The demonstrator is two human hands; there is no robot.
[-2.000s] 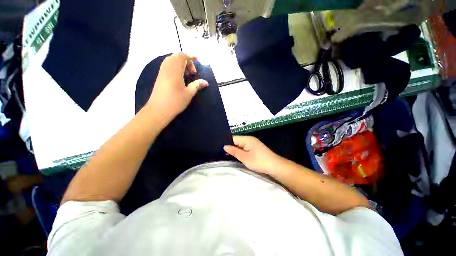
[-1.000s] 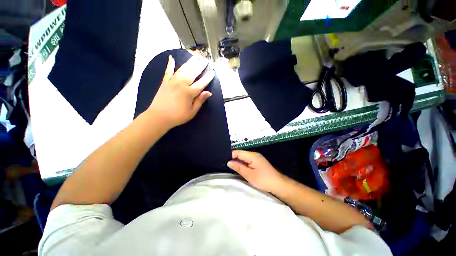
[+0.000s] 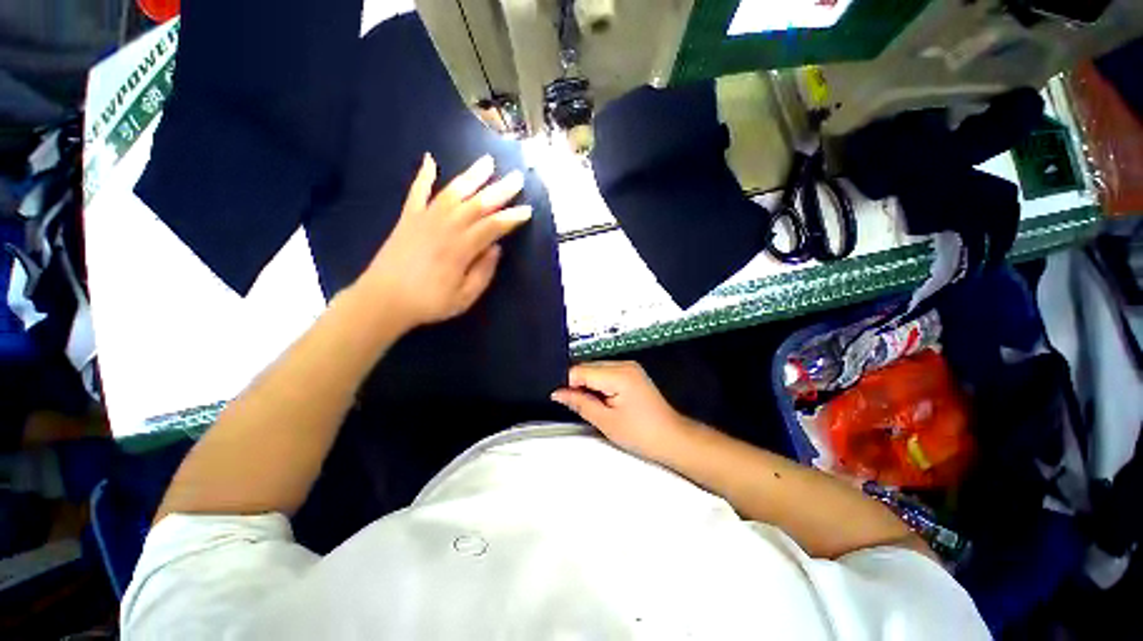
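Note:
A long dark garment piece (image 3: 439, 338) lies from behind the machine needle area down over the table's front edge towards my lap. My left hand (image 3: 451, 244) lies flat on it with fingers spread, just in front of the presser foot (image 3: 504, 119). My right hand (image 3: 617, 403) pinches its right edge between thumb and fingers, below the table edge. The sewing machine (image 3: 589, 63) stands over the piece's right edge with its light on. Small dark cut pieces (image 3: 677, 188) lie right of the needle.
Another dark panel (image 3: 245, 150) lies at the table's left, partly touching the worked piece. Black scissors (image 3: 812, 219) and a dark cloth bundle (image 3: 940, 163) lie right of the small pieces. A blue bin (image 3: 787, 407) below the table holds a bottle and a red-orange bag (image 3: 896, 420).
The garment piece has moved away from me past the needle; its rounded end now reaches up behind it. My left hand has gone from gripping near the needle to lying flat. My right hand still holds the edge.

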